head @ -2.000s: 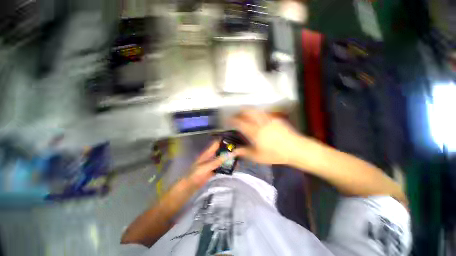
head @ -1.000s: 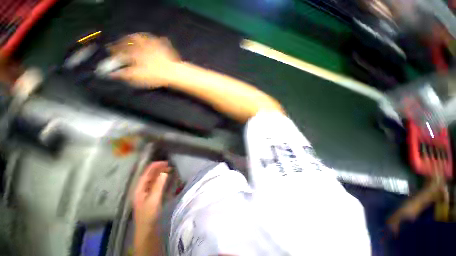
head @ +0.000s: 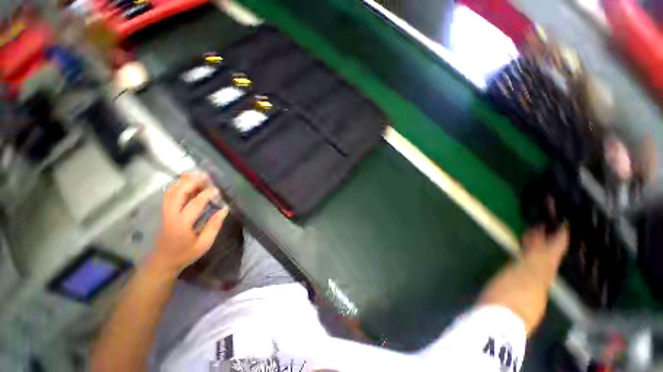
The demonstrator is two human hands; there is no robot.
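A black tray (head: 320,145) with a red edge (head: 265,190) under its near side lies on the green bench. Three modules with pale faces and yellow-gold ends, one of them here (head: 251,120), sit in a row at its left end. My left hand (head: 185,221) is over the machine's front edge, left of the tray, fingers curled. A small dark grey patch shows between its thumb and fingers; I cannot tell if it is a held piece. My right hand (head: 547,247) is stretched far right, past the bench's pale strip, blurred; its fingers and any held thing cannot be made out.
A machine with a blue-lit screen (head: 87,275) is at left. A red tray (head: 156,18) lies beyond the black one. A pale strip (head: 451,185) runs along the green bench (head: 392,247). Another person's dark hair (head: 545,87) shows at upper right, blurred.
The view has turned right, showing more of the bench and tray. My right hand has left the tray area and reached far right. My left hand's fingers are now curled at the machine's edge.
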